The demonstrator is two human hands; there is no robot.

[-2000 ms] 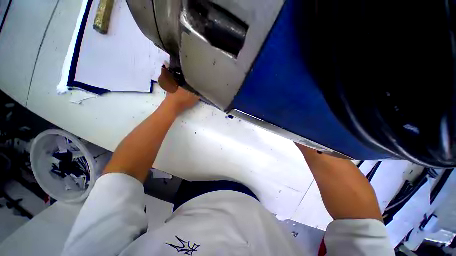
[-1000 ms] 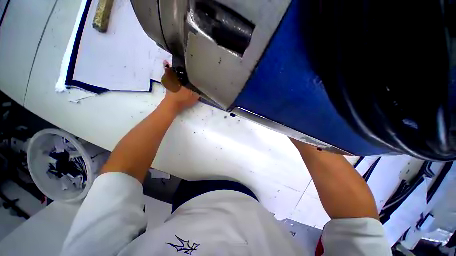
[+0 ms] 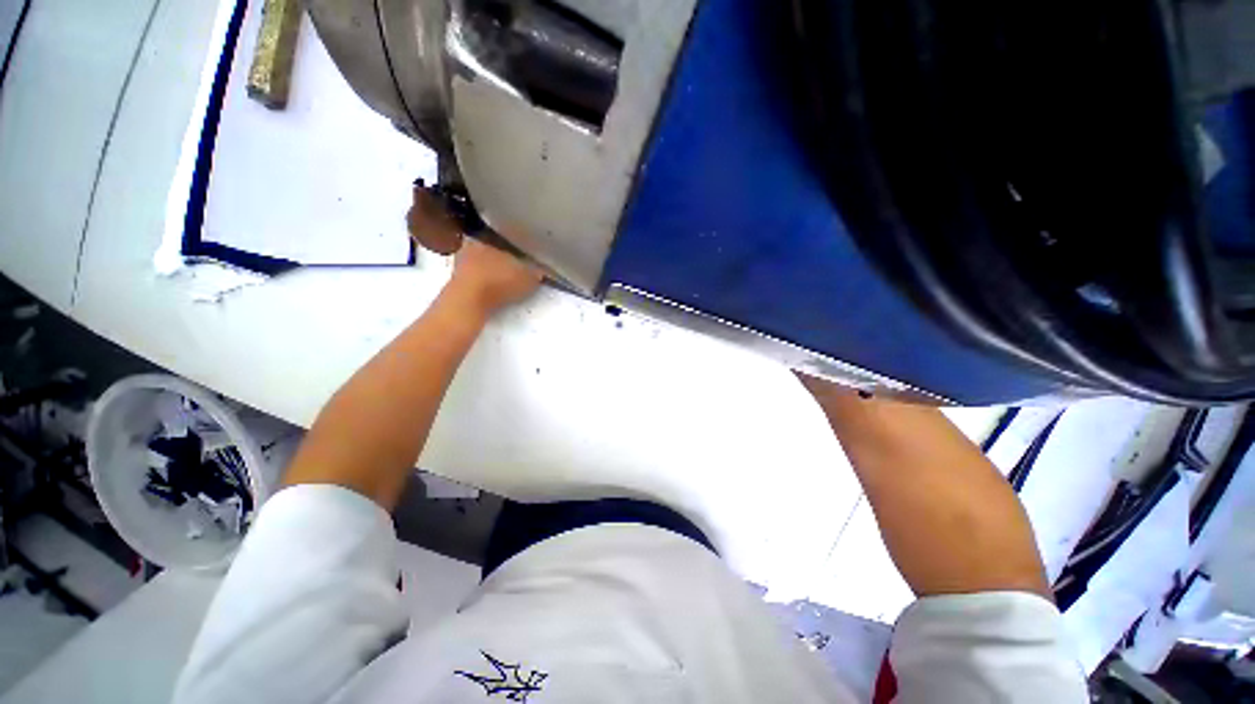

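The cutting machine's blue and silver motor housing [image 3: 743, 206] fills the upper middle and right, with a thick black power cable [image 3: 1018, 206] coiled on it. The fabric lay, topped with white marker paper [image 3: 303, 172] and showing a dark edge, lies left of the machine. My left hand [image 3: 482, 255] is at the housing's lower left edge, beside the lay's corner; its fingers are partly hidden, so its hold cannot be told. My right hand is hidden under the housing; only the forearm shows. The blade and base plate are hidden.
A yellowish-brown fabric weight [image 3: 275, 55] lies on the paper. Paper offcuts [image 3: 220, 279] lie at the lay's near edge. A white waste bucket [image 3: 113, 475] of scraps stands below the left edge of the table [image 3: 124, 275]. White-topped dark cut pieces [image 3: 1122, 530] lie at right.
The machine housing has shifted left in view, and my left hand slightly with it. The small step at the lay's near right corner no longer shows.
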